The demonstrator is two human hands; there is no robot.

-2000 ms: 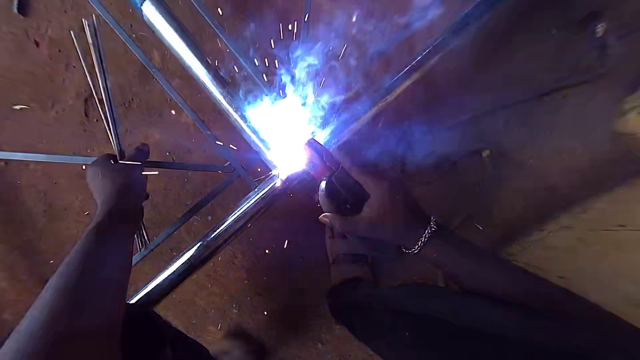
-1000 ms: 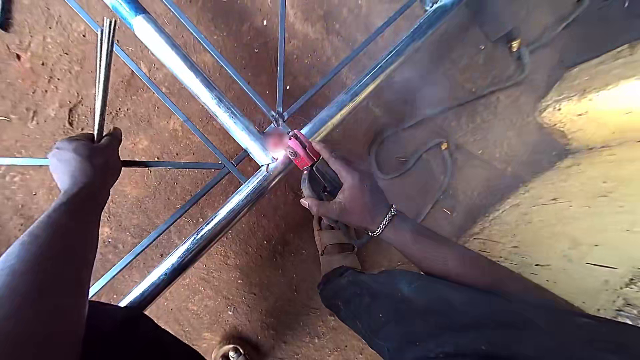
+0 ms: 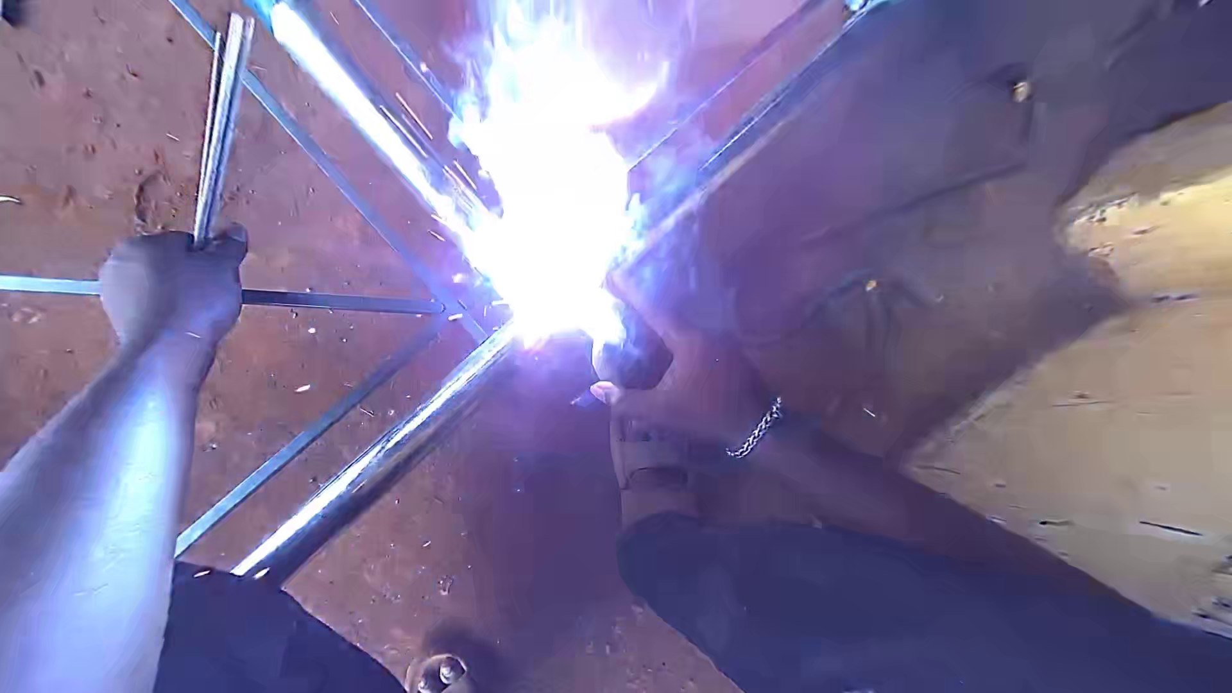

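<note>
My left hand is closed around a bundle of thin metal rods, probably welding electrodes, and rests over a flat metal bar. My right hand, with a chain bracelet at the wrist, grips the dark handle of an electrode holder. A white-blue welding arc glares just beyond the holder, where the round metal tubes of a frame meet; it hides the joint and the holder's tip. One shiny tube runs down to the lower left from the arc, another tube to the upper left.
Reddish bare ground lies under the frame. More flat bars cross it on the left. My sandalled foot is beside the joint, under my right hand. A pale yellowish surface spreads at the right. Smoke and sparks surround the arc.
One second ago there was no bright arc and the holder's red head showed at the joint; now the arc burns there. The rods in my left hand point more upright than two seconds ago.
</note>
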